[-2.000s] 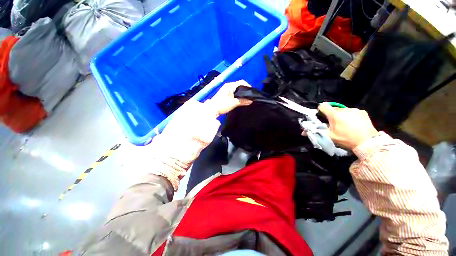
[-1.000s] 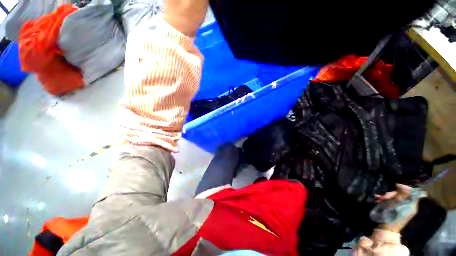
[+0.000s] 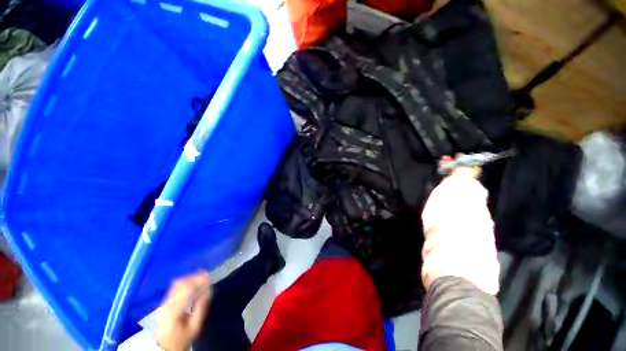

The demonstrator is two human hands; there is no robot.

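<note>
My left hand (image 3: pixel 184 312) is blurred at the bottom left, beside the blue bin's near side, with nothing visible in it. My right hand (image 3: pixel 461 168) is over the black pile, right of centre, closed around scissors (image 3: pixel 489 157) whose blades point right. The hand is partly hidden by its pale sleeve. The pile of black bag pieces (image 3: pixel 398 130), some with dark camouflage straps, lies on the floor in front of me. I cannot tell whether my right hand also touches the pile.
A blue plastic bin (image 3: pixel 206 123) stands at the left with a few black pieces inside. Orange sacks (image 3: pixel 317 20) are behind the pile. A plywood panel (image 3: pixel 566 75) is at the upper right, a clear plastic bag (image 3: pixel 604 182) at the right edge. A red apron (image 3: pixel 322 305) covers my lap.
The view has turned down and right. My left hand has come from the top edge down to the bottom left. The large black piece at the top is out of view. The scissors now show over the pile.
</note>
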